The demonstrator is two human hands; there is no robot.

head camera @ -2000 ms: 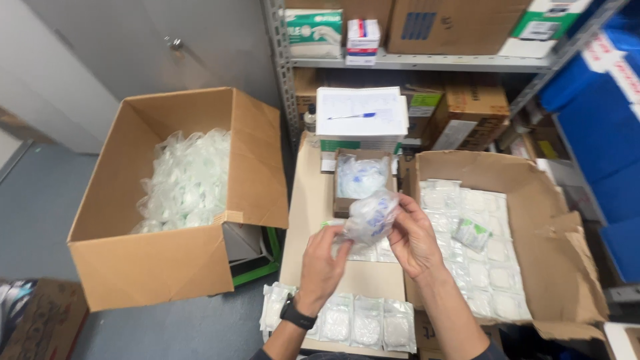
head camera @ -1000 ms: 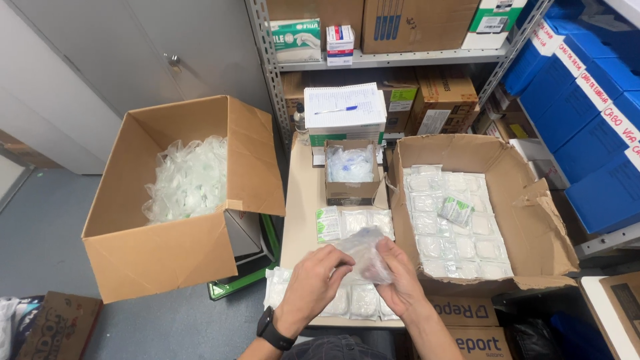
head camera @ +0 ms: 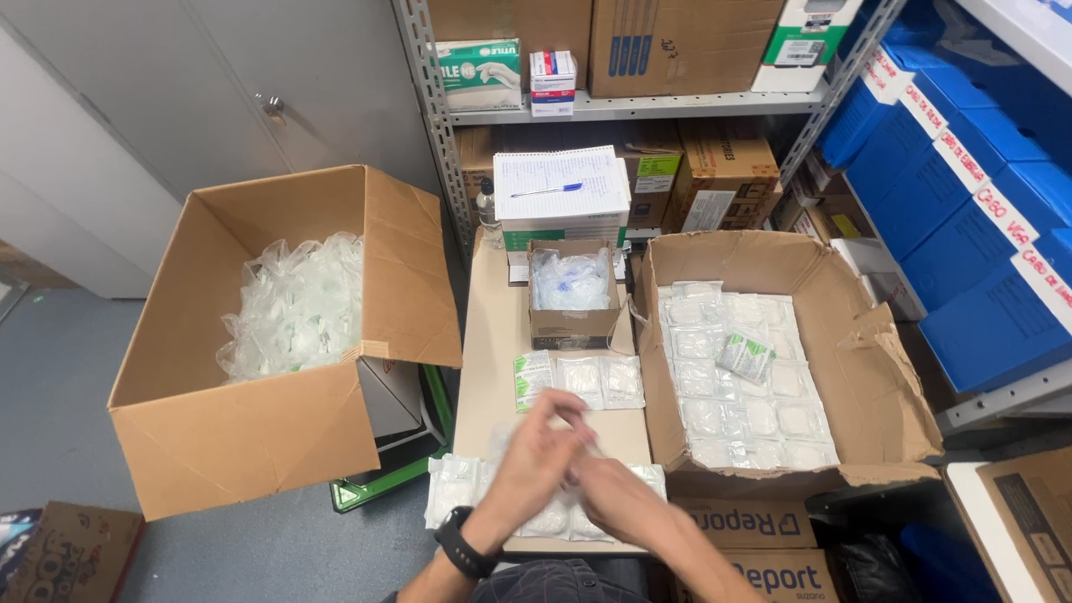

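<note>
Over the narrow beige table, my left hand and my right hand meet, fingers curled together and motion-blurred. Part of a clear plastic bag seems to show beside my left hand; how each hand grips it is hidden. Beneath my hands lies a row of white sealed packets. Beyond them is a shorter row of packets with one green-printed packet at its left end. A small cardboard box holding clear, blue-marked plastic bags stands farther back.
On the left a large open carton holds many filled clear bags. At right, a torn-edged carton holds rows of white packets. A notebook with a blue pen lies behind. Metal shelving and blue boxes border the space.
My hands held a clear plastic bag up near the small box two seconds ago. They have since come lower and closer together, toward the near packet row.
</note>
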